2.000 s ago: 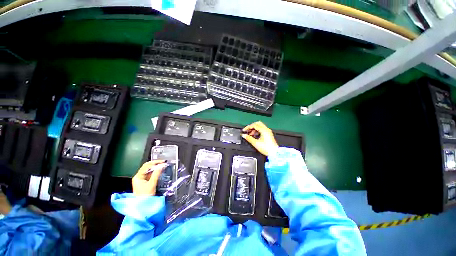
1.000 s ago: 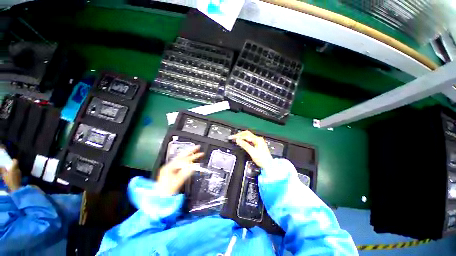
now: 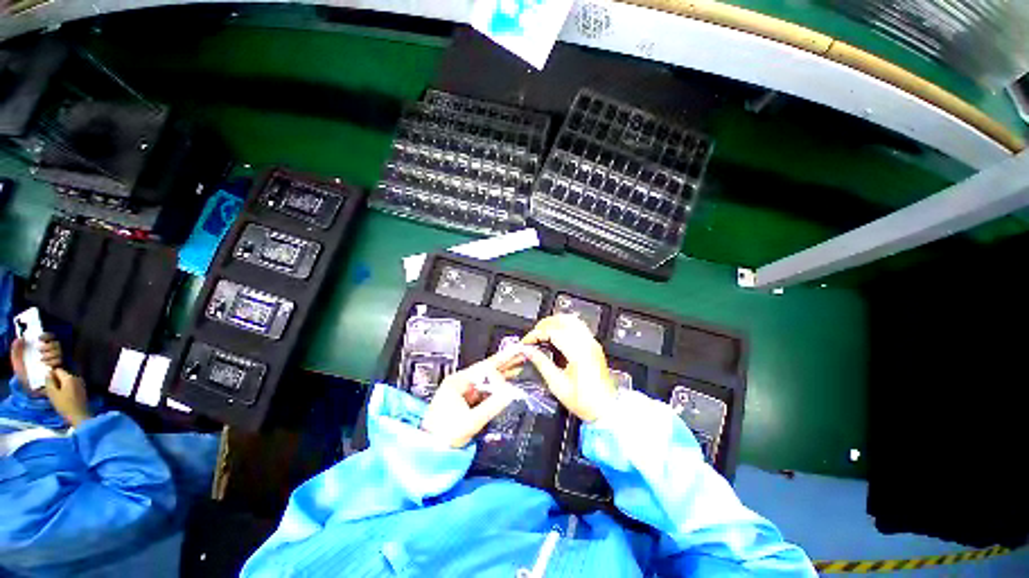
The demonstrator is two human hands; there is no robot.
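A black foam tray (image 3: 713, 352) lies in front of me, with phone units in its large pockets and small dark pieces in its back row. My left hand (image 3: 472, 404) and my right hand (image 3: 575, 370) meet at the fingertips above the second phone unit from the left (image 3: 506, 443). Crinkled clear film (image 3: 535, 395) shows at the fingers of my left hand. Whether my right fingertips also pinch something is too small to tell. The first phone unit (image 3: 431, 346) lies uncovered by my hands. My right hand and sleeve partly hide the third unit.
Clear blister trays (image 3: 621, 175) and a white strip (image 3: 497, 245) lie behind. Left are another loaded foam tray (image 3: 307, 296) and a blue piece (image 3: 211, 234). A person (image 3: 68, 395) holds a white phone-shaped thing. A black tray stack (image 3: 931, 395) and slanted white post (image 3: 891, 222) stand right.
The view has shifted, so the bench appears further right. My left hand has moved from the first unit to meet my right hand, which has come down from the back row. The film moved with my left hand.
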